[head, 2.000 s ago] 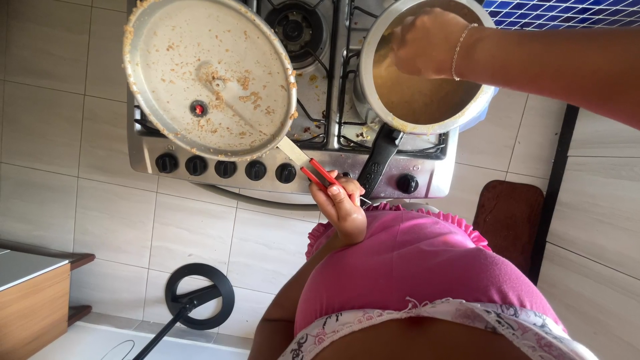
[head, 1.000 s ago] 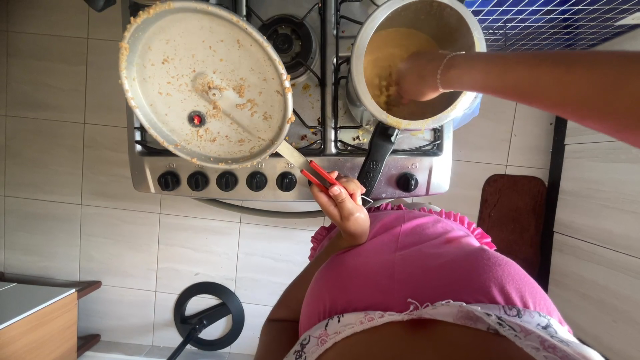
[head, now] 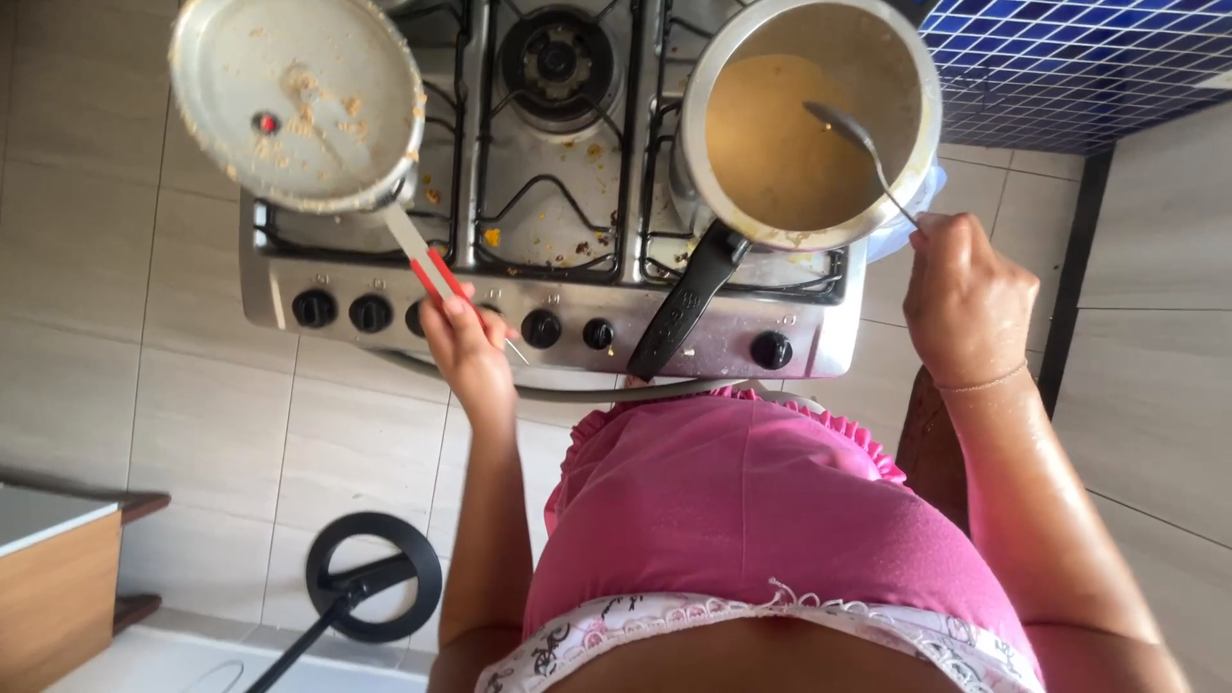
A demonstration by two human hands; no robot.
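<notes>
My left hand (head: 470, 348) grips the red handle of a pressure cooker lid (head: 318, 96), whose inner face, speckled with food bits, is turned up over the stove's left side. My right hand (head: 967, 300) holds a metal spoon (head: 881, 168) by its handle end, to the right of the pot. The spoon's bowl is inside the open pressure cooker pot (head: 929, 106), above or at the surface of a tan liquid (head: 784, 144); which of the two I cannot tell. The pot stands on the right of the stove, its black handle (head: 685, 306) pointing toward me.
The gas stove (head: 616, 358) has black grates, several knobs and food crumbs on its top. Blue tiles (head: 1039, 67) are at the upper right. A black round stand base (head: 373, 577) rests on the tiled floor at lower left, near a wooden piece of furniture (head: 58, 597).
My right hand was down inside the pot and is now outside it at the right, holding a spoon. The lid in my left hand has moved left relative to the pot.
</notes>
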